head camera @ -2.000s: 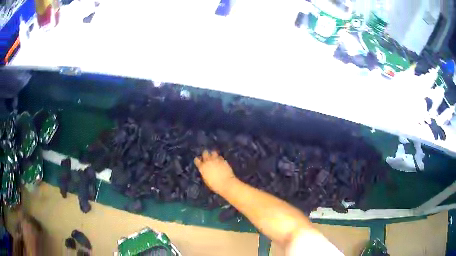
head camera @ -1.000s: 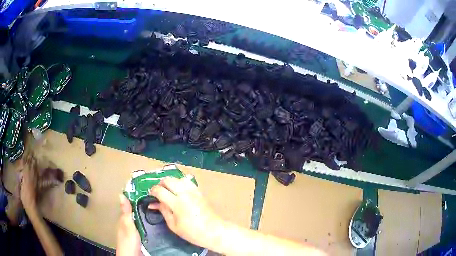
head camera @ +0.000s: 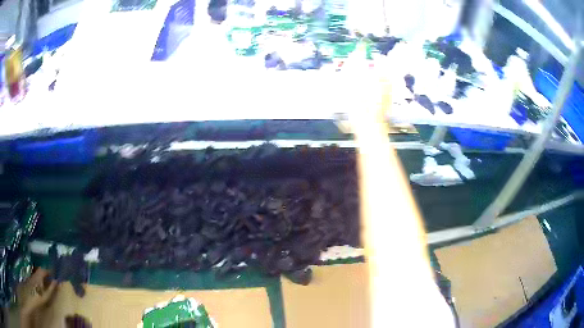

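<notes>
My right arm reaches far forward over the bench to the white upper shelf. My right hand (head camera: 374, 102) is blurred and washed out by glare there, so its fingers and anything in them cannot be made out. My left hand is not in view. A green shell (head camera: 176, 314) lies on a tan sheet at the bottom edge, cut off by the picture's rim. A long pile of black parts (head camera: 218, 214) lies behind the sheets.
The white shelf (head camera: 192, 96) holds blurred green and dark items. White scraps (head camera: 442, 168) lie by a slanted metal post (head camera: 528, 154). Another person's hand (head camera: 40, 291) is at lower left, near stacked green shells (head camera: 16, 250).
My right hand has left the green shell and moved up and forward to the shelf. My left hand has gone out of view. The camera view has tilted up and shifted right.
</notes>
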